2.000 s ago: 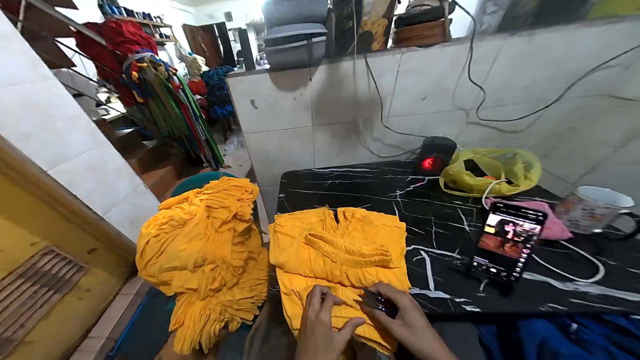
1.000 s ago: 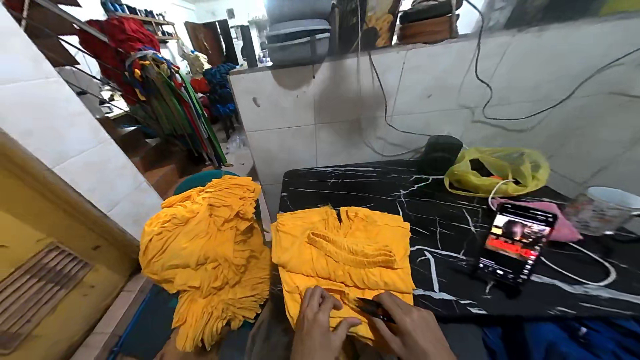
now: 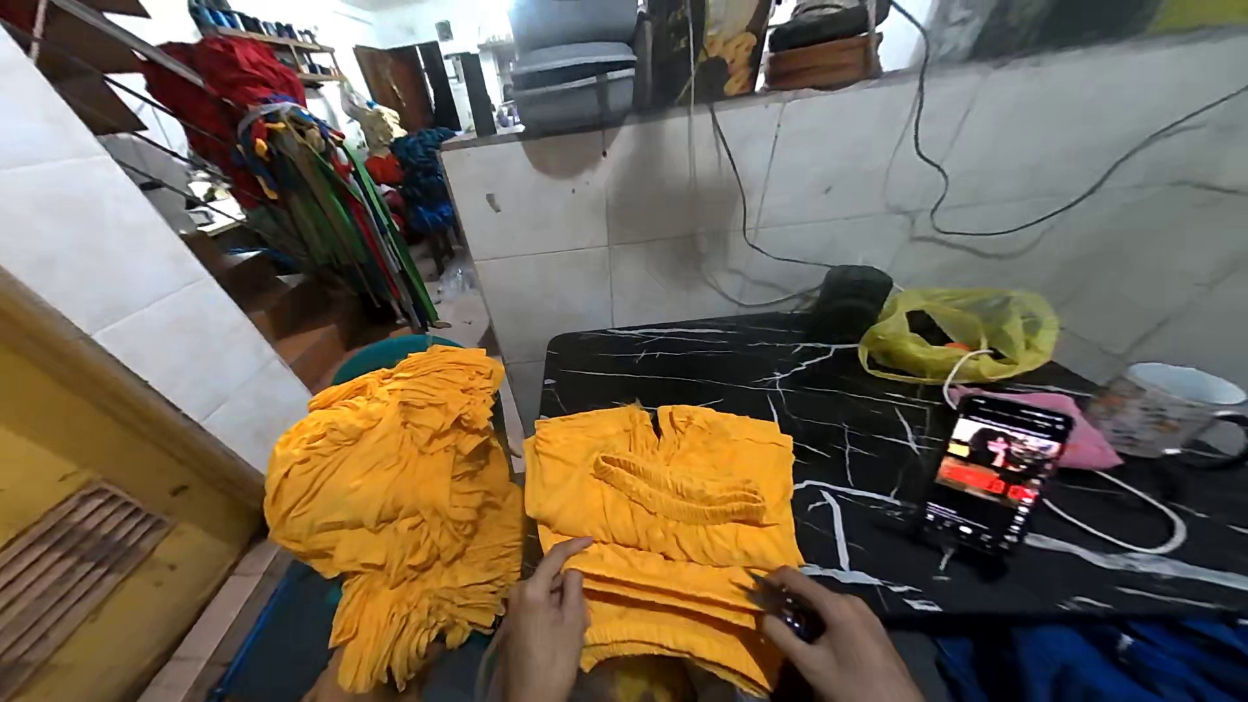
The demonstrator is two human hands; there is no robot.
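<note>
A yellow-orange garment [image 3: 673, 497] with gathered elastic bands lies partly on the black marble-patterned table, its near part hanging toward me. My left hand [image 3: 548, 624] rests on its left edge, fingertips on the fabric below the upper fold. My right hand [image 3: 829, 634] is at the garment's right edge, closed around a small dark tool [image 3: 799, 616] with a pointed tip; its exact kind cannot be told. Left of the table, a large heap of similar yellow-orange fabric pieces [image 3: 400, 497] lies over something teal.
On the table [image 3: 858, 526] stand a phone [image 3: 999, 478] with a lit screen, a white cable, a pink cloth [image 3: 1082, 434], a yellow plastic bag [image 3: 960, 341], a dark round object [image 3: 850, 302] and a mug [image 3: 1160, 409]. Blue fabric [image 3: 1102, 658] lies at the lower right.
My hands were close together on the garment's lower part; now they are apart at its two sides. The lower part is spread wider, with its elastic band showing.
</note>
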